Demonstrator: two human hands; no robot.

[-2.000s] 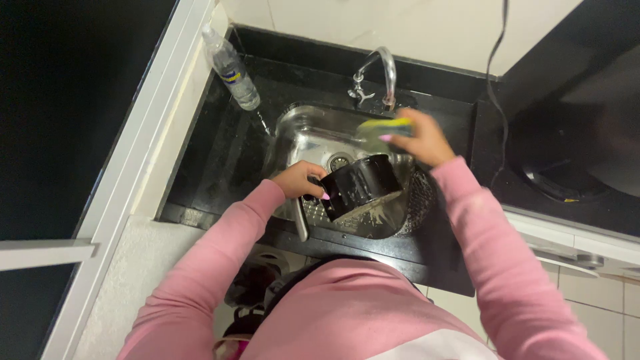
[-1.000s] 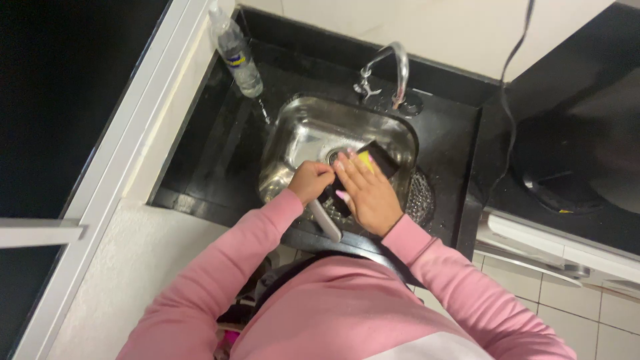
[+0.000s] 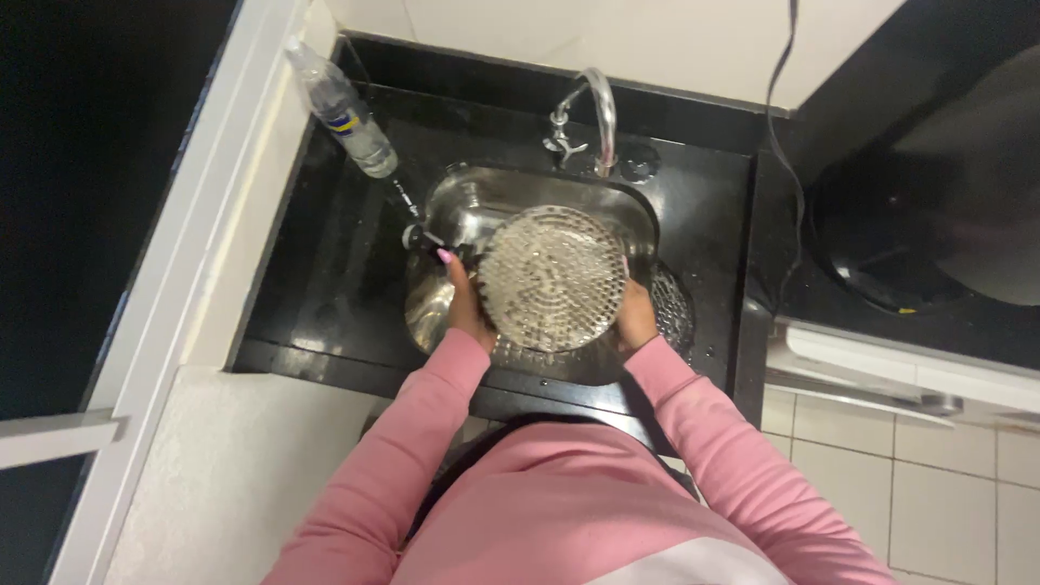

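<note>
Above the stainless steel sink (image 3: 463,203), my left hand (image 3: 467,301) and my right hand (image 3: 638,313) grip the sides of a dark pan, whose round, patterned metal underside (image 3: 552,276) faces me. It looks wet. The pan's black handle (image 3: 431,242) sticks out to the left, past my left thumb. My right fingers are partly hidden behind the pan's edge. No sponge shows in either hand. The chrome faucet (image 3: 605,122) stands behind the sink, beyond the pan.
A clear plastic bottle (image 3: 349,122) stands at the back left of the black stone counter (image 3: 325,244). Water droplets and a wet patch (image 3: 670,305) lie right of the sink. A black cooktop (image 3: 918,219) is at the right, and a cable (image 3: 784,146) hangs beside it.
The pan has been turned so its underside faces up, with its handle now to the left. My right hand, which held a yellow-green sponge two seconds ago, now grips the pan's right side.
</note>
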